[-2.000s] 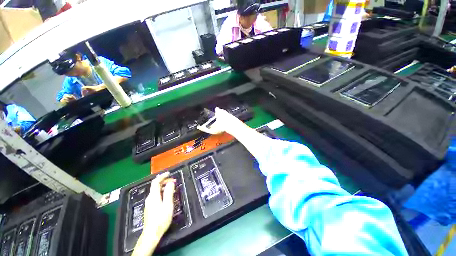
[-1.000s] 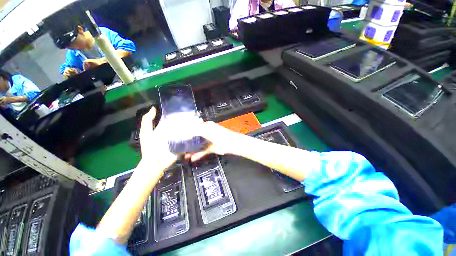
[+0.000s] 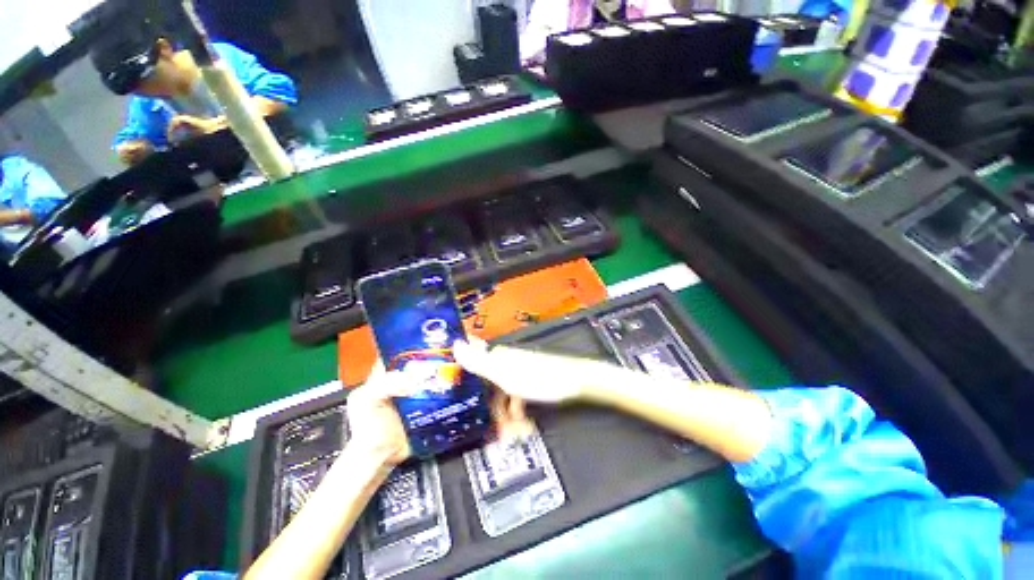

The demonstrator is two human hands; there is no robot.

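A smartphone [image 3: 422, 329] with a lit dark blue screen is held upright above the near tray. My left hand [image 3: 380, 417] grips its lower left side. My right hand [image 3: 510, 380] is at its right side, with the thumb over the screen's right edge and fingers near the lower right edge, partly blurred. The black near tray [image 3: 581, 453] holds several phone-shaped pieces with clear shiny outlines; the phone and hands partly cover them. An orange mat [image 3: 544, 290] with small dark parts lies behind it, partly hidden by the phone.
A rear foam tray [image 3: 304, 329] with dark pieces lies behind the mat. Tall stacked foam trays [image 3: 782, 249] with glossy slabs stand at right. More filled trays [image 3: 108, 499] stand at lower left beside a metal upright [image 3: 102, 374]. A person in blue [image 3: 187, 102] sits across the bench.
The phone has come lower and nearer, and its screen now shows a lit image. My right thumb has moved onto the screen's edge. The view has shifted slightly.
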